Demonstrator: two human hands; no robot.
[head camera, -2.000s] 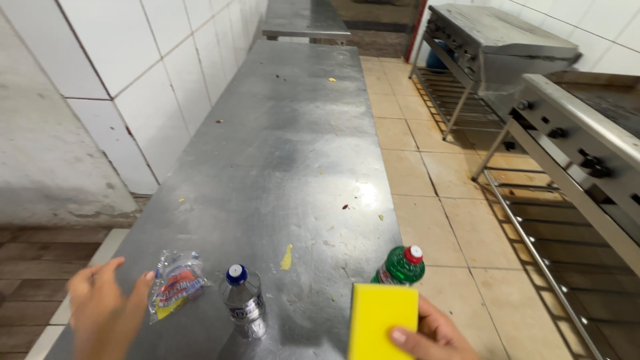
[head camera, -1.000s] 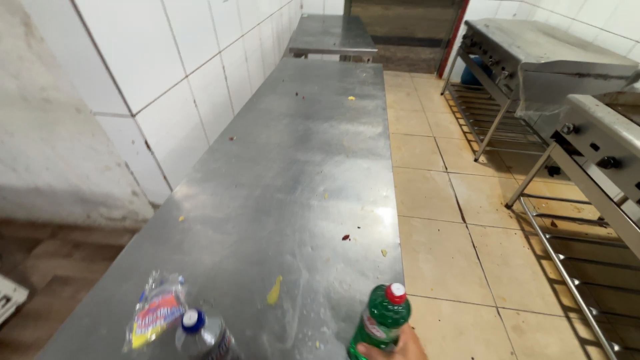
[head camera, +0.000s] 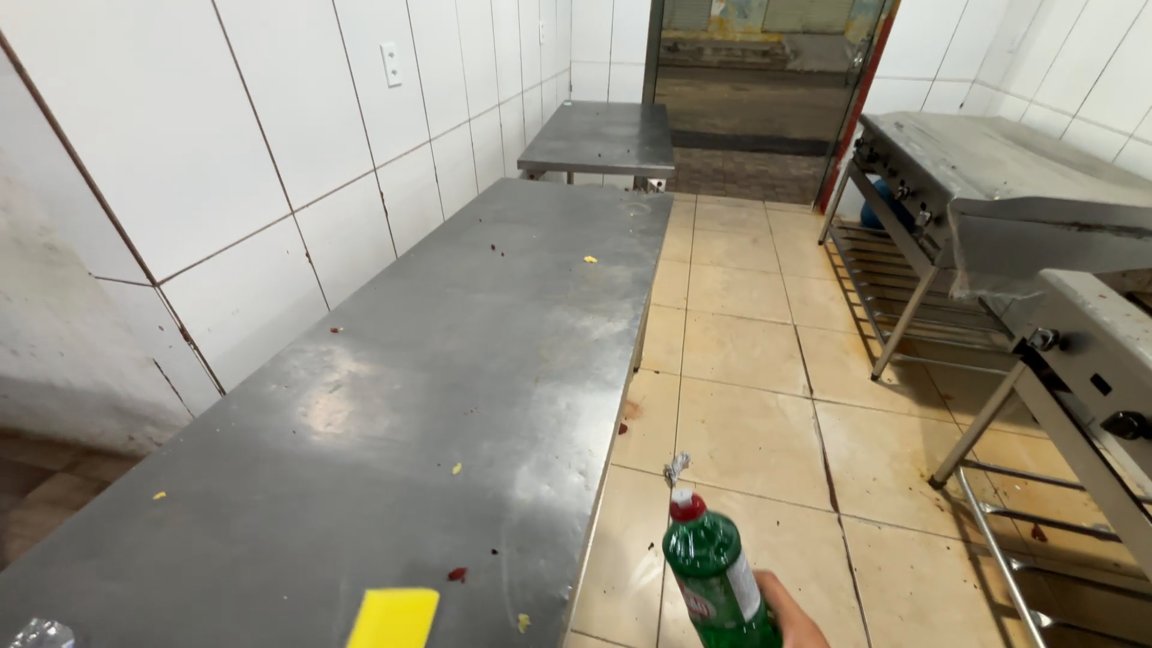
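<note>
My right hand (head camera: 790, 612) is shut on a green plastic bottle (head camera: 711, 576) with a red and white cap, held upright and slightly tilted beyond the right edge of the steel table (head camera: 387, 405). A yellow sponge (head camera: 396, 617) shows at the bottom edge of the view, over the table; what holds or supports it is hidden. My left hand is out of view. At the bottom left corner a bit of clear plastic (head camera: 40, 634) shows. Food scraps lie on the table, among them a dark red piece (head camera: 457, 574) and a yellow piece (head camera: 590, 259).
A second steel table (head camera: 598, 135) stands beyond the first. White wall tiles (head camera: 342, 252) run along the left. At right stand a covered griddle (head camera: 990, 162) and a nearer cooking unit (head camera: 1098, 342) on metal legs. Beige floor tiles (head camera: 747, 405) lie between, with debris on them.
The green bottle has gone from over the table to beyond its right edge, in my right hand. The view has shifted, and the clear bottle with the blue cap has left it. The sponge is visible again.
</note>
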